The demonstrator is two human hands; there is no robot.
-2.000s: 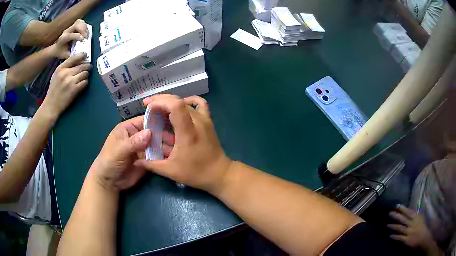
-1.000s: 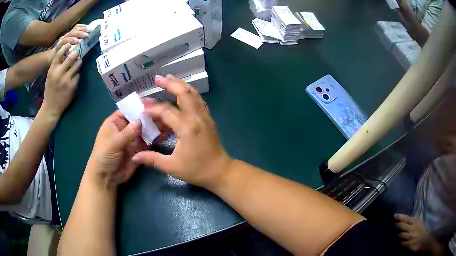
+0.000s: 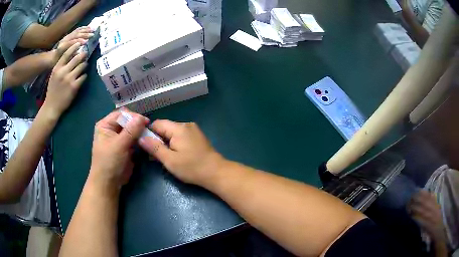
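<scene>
A small white folded paper [image 3: 125, 117] is held between my two hands, mostly hidden by the fingers. My left hand [image 3: 113, 143] pinches its upper left part with thumb and fingers. My right hand [image 3: 183, 150] grips its lower right end with the thumb on top. The hands are close together just in front of a stack of long white boxes [image 3: 151, 47] with blue lettering.
White paper stacks [image 3: 287, 27] and a loose white card [image 3: 245, 40] lie at the far centre. A light blue smartphone [image 3: 334, 108] lies at right, beside a cream slanting pole [image 3: 387, 108]. Other people's hands work at left; white boxes [image 3: 400, 44] sit at far right.
My right hand has closed from an open pose onto the paper, which now lies lower and more covered. My left hand has turned over it. The neighbour's hands at left have shifted slightly.
</scene>
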